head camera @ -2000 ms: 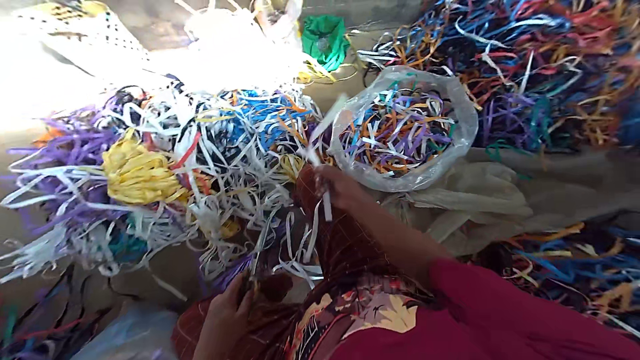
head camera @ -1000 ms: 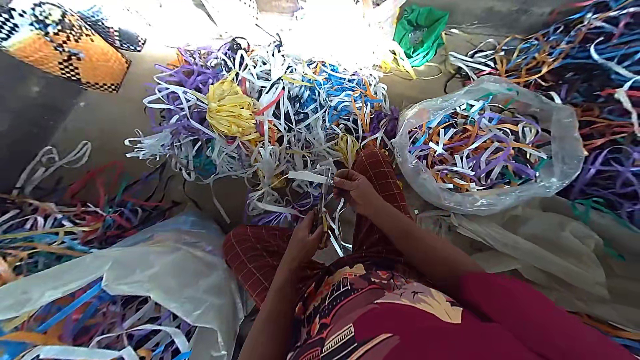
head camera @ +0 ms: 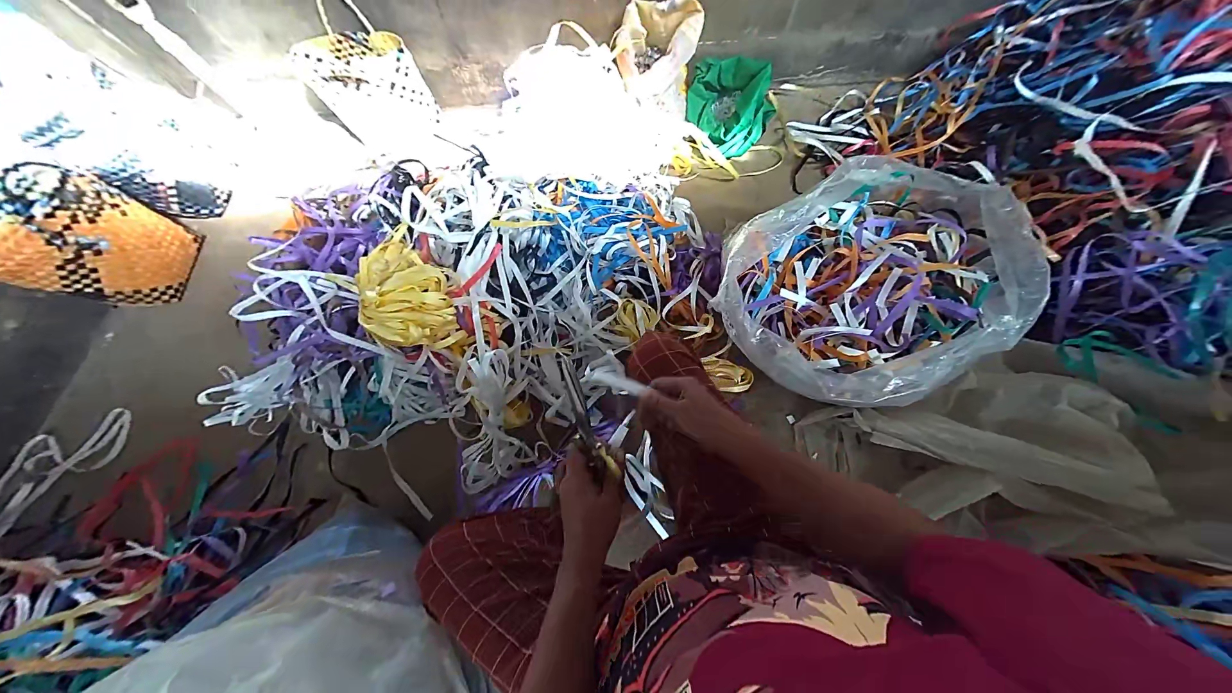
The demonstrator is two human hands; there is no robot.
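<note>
My left hand (head camera: 589,491) is closed around the handles of scissors (head camera: 576,399), whose blades point away from me toward the strip pile. Just right of them, my right hand (head camera: 679,409) pinches a white plastic strip (head camera: 616,381), blurred at its end. Loose white strips (head camera: 647,481) hang between the hands over my lap. In front lies a heap of white, purple and blue strips (head camera: 539,279) with a yellow bundle (head camera: 409,296) on it. To the right, a clear plastic bag (head camera: 881,385) stands with its mouth spread, holding short cut strips in purple, orange and white.
Woven baskets, one orange and black (head camera: 106,241) and one pale (head camera: 361,82), stand at the left and back. A green bag (head camera: 731,104) sits at the back. More strips (head camera: 1136,279) pile up at right. A translucent sack (head camera: 308,606) lies at lower left, crumpled sheeting (head camera: 1011,443) at right.
The hands, close together one second ago, are now apart, with the scissor blades plainly showing between them. The right hand still has a white strip. The view has shifted.
</note>
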